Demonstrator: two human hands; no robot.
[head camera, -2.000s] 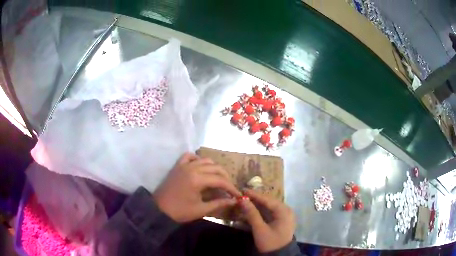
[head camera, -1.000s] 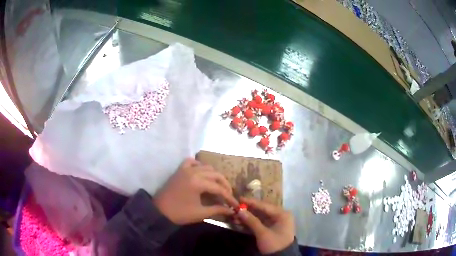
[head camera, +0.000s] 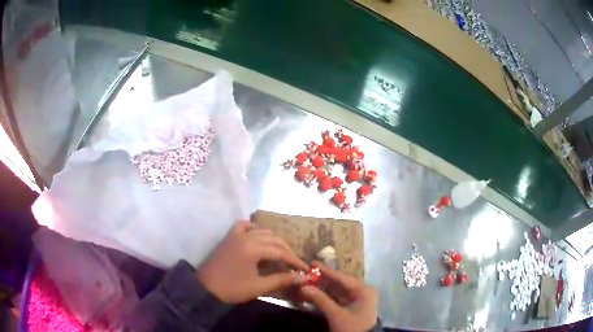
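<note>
My left hand (head camera: 250, 262) and my right hand (head camera: 344, 298) meet at the near edge of the brown work board (head camera: 312, 235). Their fingertips hold a small red figure piece (head camera: 313, 276) with white bits on it. Fingers hide part of the piece. A pale glue dab (head camera: 327, 252) sits on the board just beyond it. Red figure pieces (head camera: 335, 162) lie in a pile behind the board. Small patterned parts (head camera: 175, 159) lie heaped on the crumpled white sheet (head camera: 162, 220) at the left.
A white glue bottle (head camera: 467, 193) and a sample figure (head camera: 439, 206) are at the far bench edge. Smaller heaps of patterned parts (head camera: 415, 270) and red pieces (head camera: 454, 268) lie right, with white discs (head camera: 525, 272) beyond. A pink-filled bin (head camera: 55, 308) is lower left. A green belt (head camera: 312, 58) runs behind.
The whole view has shifted, so the bench appears slightly lower. The red piece has turned between my fingertips and now shows more white bits. Both hands stay together at the board's near edge.
</note>
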